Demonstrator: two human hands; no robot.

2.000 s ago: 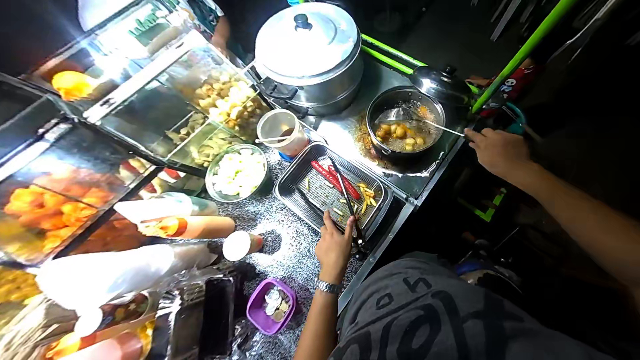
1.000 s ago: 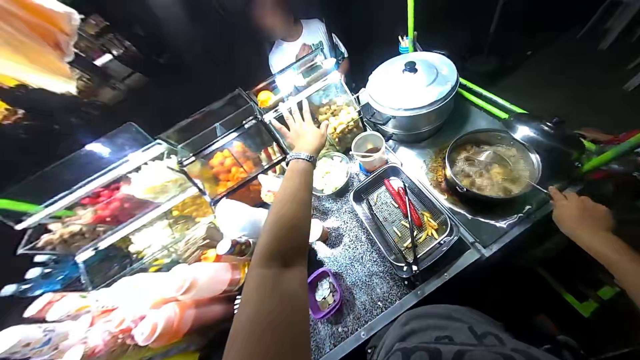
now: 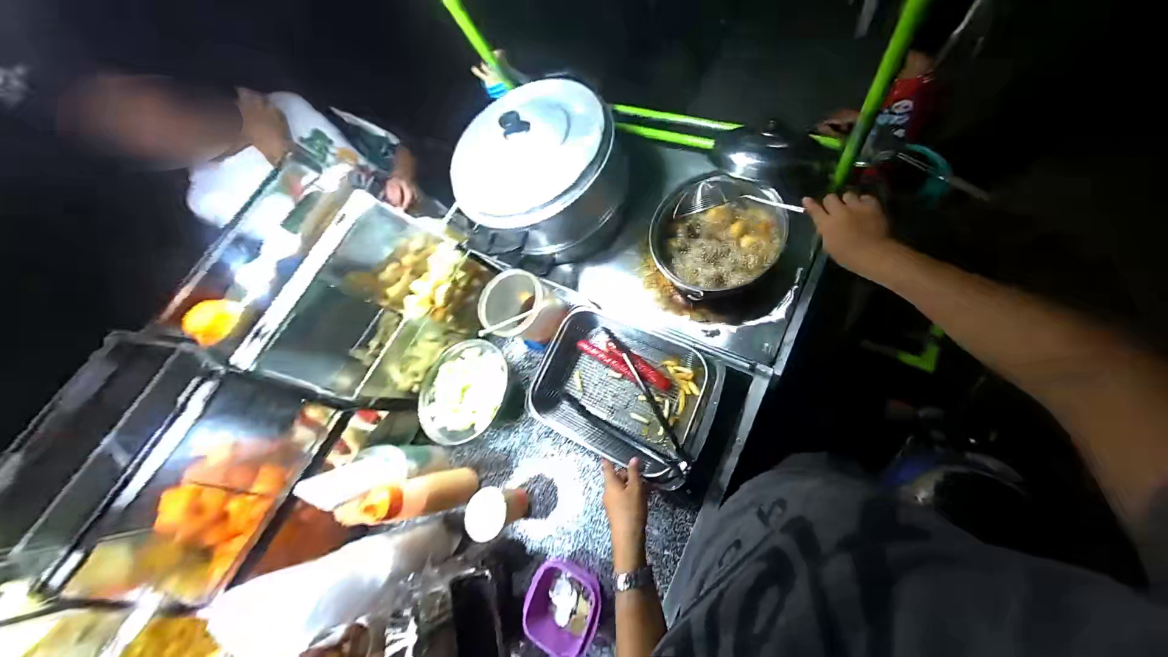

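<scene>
My right hand (image 3: 850,230) grips the handle of a wire skimmer (image 3: 707,193), whose mesh head lies at the far side of a pan (image 3: 659,239) of bubbling oil with round pieces frying in it. My left hand (image 3: 626,488), with a metal watch on the wrist, is at the near edge of a metal tray (image 3: 545,388), fingers apart; whether it touches the rim I cannot tell. Inside the tray lie black-handled tongs (image 3: 643,388), red sausages (image 3: 630,363) and yellow fried strips (image 3: 682,379) on a perforated liner.
A large lidded pot (image 3: 534,155) stands left of the pan. Beside the tray are a plastic tub (image 3: 513,301), a bowl of pale pieces (image 3: 465,391) and a purple container of coins (image 3: 561,607). Glass food cases (image 3: 301,319) line the left. A person in white (image 3: 310,132) stands beyond them.
My left hand has come back from over the glass cases to the tray's near edge. My right hand stays on the skimmer. The view has swung.
</scene>
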